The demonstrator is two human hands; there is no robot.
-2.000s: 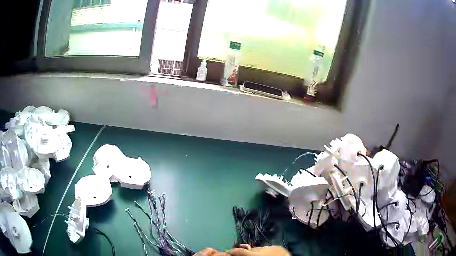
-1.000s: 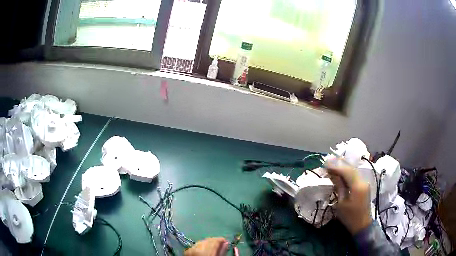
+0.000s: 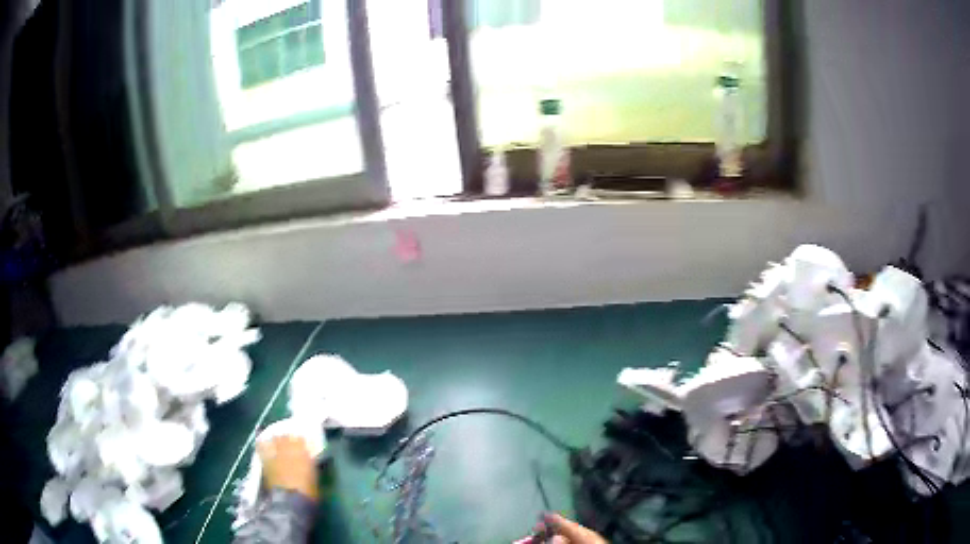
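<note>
My left hand [image 3: 289, 465], in a grey sleeve, is on a white round housing [image 3: 298, 431] at the left of the mat; blur hides whether its fingers grip it. Two joined-looking white housings [image 3: 351, 397] lie just beyond it. My right hand [image 3: 574, 530] is cut off by the bottom edge, its fingers closed around a thin dark item that sticks up; I cannot tell what it is. Thin lead wires [image 3: 413, 489] lie in a loose bunch between my hands. A black cable [image 3: 484, 412] arches from them to the dark cable bundle [image 3: 638, 468].
White housings [image 3: 160, 398] are heaped at far left, beside a pale line [image 3: 255, 430] on the green mat [image 3: 500, 367]. White housings with black cables [image 3: 840, 372] are piled at right. Bottles [image 3: 551, 154] stand on the window sill [image 3: 447, 215] behind.
The view has turned left. My left hand has moved from the bottom centre to the white housing. My right hand has left the right pile and is now low at the bottom centre.
</note>
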